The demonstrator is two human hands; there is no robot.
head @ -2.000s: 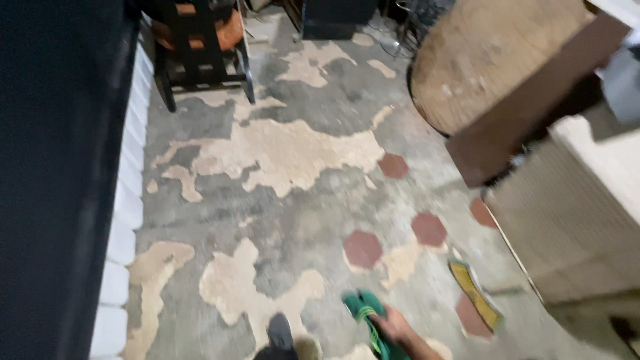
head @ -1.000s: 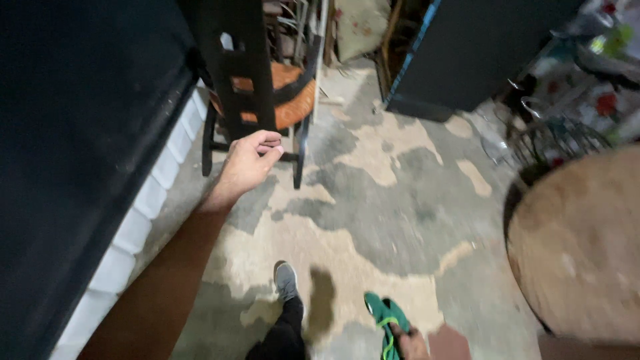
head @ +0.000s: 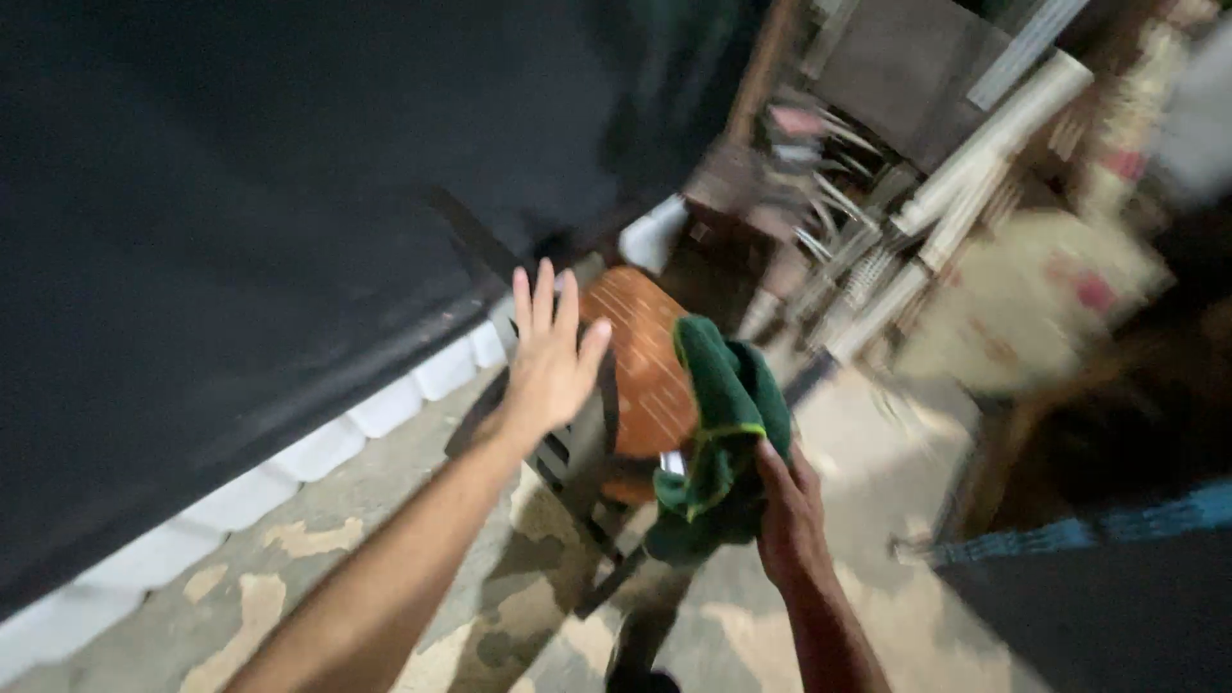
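Note:
My left hand (head: 553, 371) is spread with its fingers apart above the dark backrest of a chair; whether it touches the chair cannot be told. The chair's orange-brown seat (head: 640, 361) shows between my two hands. On the right, my right hand (head: 791, 505) is closed on a bunched green cloth (head: 722, 423) with a bright yellow-green edge, which hangs in front of the seat and hides part of it. The chair's lower parts are blurred.
A large black sheet-like surface (head: 289, 173) rises on the left, with white scalloped edging (head: 327, 448) along its foot. Blurred wooden pieces (head: 991, 144) and a pale patterned cushion-like thing (head: 1039, 303) lie beyond the chair. A dark box-like object (head: 1107, 597) stands at lower right.
The chair is much nearer than in the earlier frames, and the view has turned. My left hand, out of view at first, now reaches over it. The green cloth has come up beside the seat.

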